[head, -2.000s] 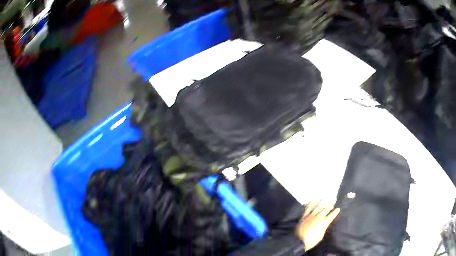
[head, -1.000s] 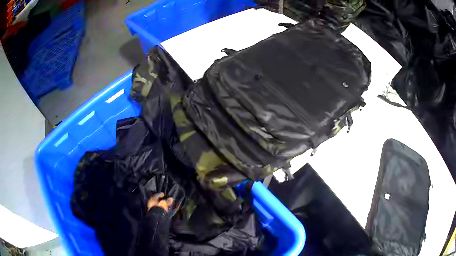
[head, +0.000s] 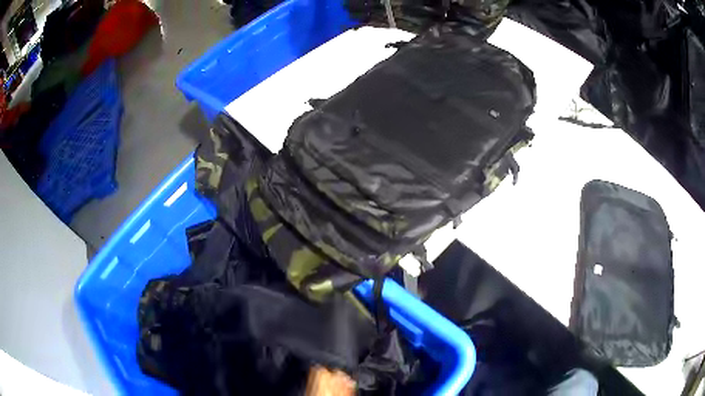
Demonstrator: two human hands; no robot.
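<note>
My left hand is blurred and cut off by the bottom edge, at the near edge of a black bag piece in the blue crate. The hand appears closed on that piece; its fingertips are not clear. My right hand is not in view. Thick part-sewn backpacks, black on top with camouflage edges, lie stacked on the white tabletop and overhang the crate. A flat black front panel with a small pale label lies at the table's right.
Another blue crate stands behind the table's left end. A blue slotted crate and a red item are at the far left. Black bags are heaped at the back right. Black material lies along the near table edge.
My left hand has moved from the front panel into the crate, then back towards me at the bottom edge. The black piece now lies smoother and more spread. The camera view has shifted.
</note>
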